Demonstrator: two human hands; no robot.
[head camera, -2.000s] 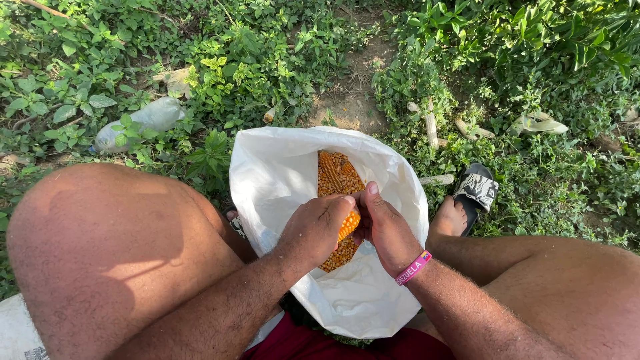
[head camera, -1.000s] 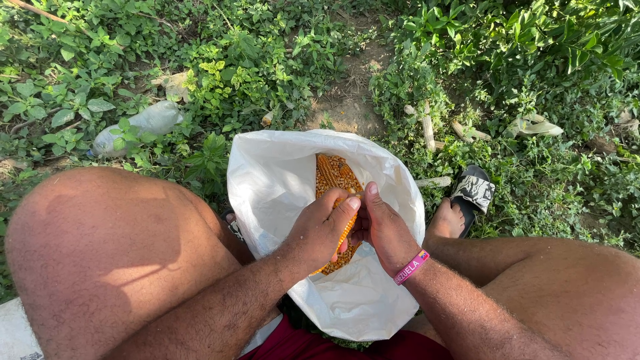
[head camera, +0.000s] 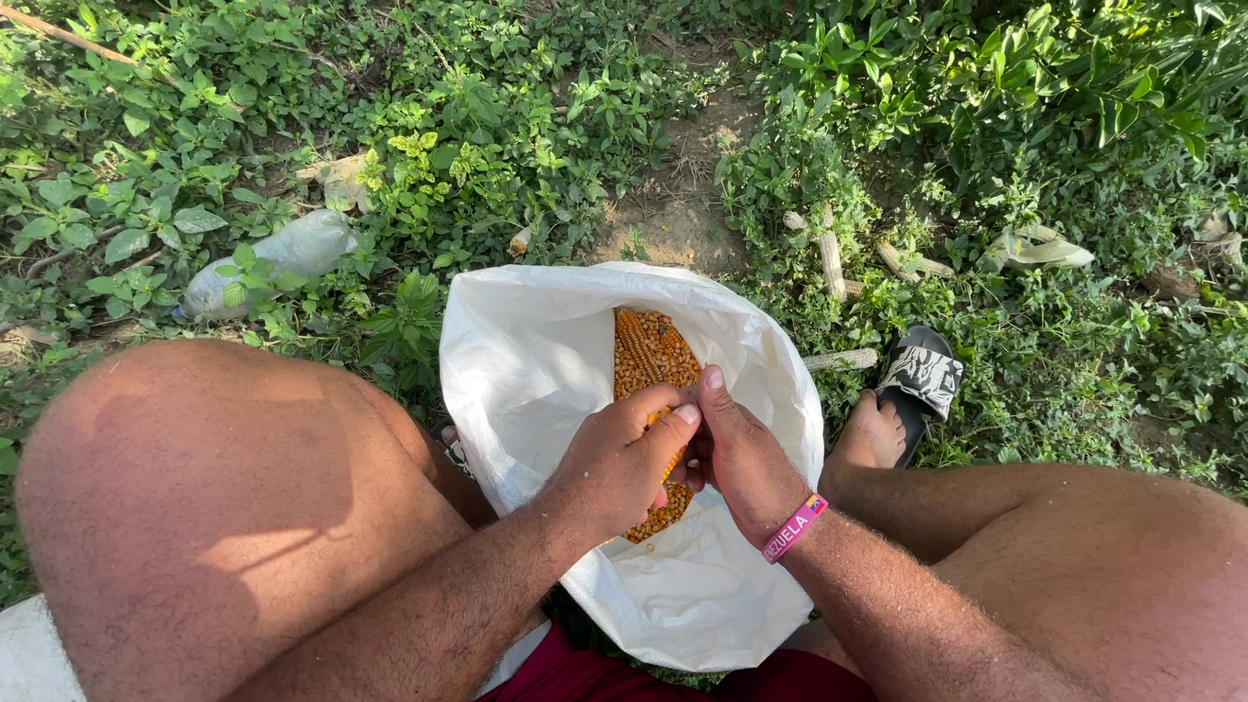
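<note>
A white woven sack (head camera: 507, 370) stands open-mouthed between my knees. Loose orange corn kernels (head camera: 673, 366) lie inside it, with a corn cob (head camera: 639, 343) on top near the far side. Over the sack's mouth, my left hand (head camera: 624, 453) is closed around an ear of orange corn (head camera: 671, 464), mostly covered by the fingers. My right hand (head camera: 736, 448), with a pink wristband, meets the left at the ear, thumb raised and fingers curled beside it. How firmly the right fingers grip the ear is hidden.
Low green weeds surround the sack. A plastic bottle (head camera: 273, 263) lies at the left. Bare corn cobs (head camera: 831, 255) are scattered at the right, one (head camera: 840, 360) beside the sack's rim. My sandalled foot (head camera: 877, 429) rests to the right of the sack.
The ear in my left hand shows less than two seconds ago, now tilted and more covered by the fingers. Both hands stay together over the sack.
</note>
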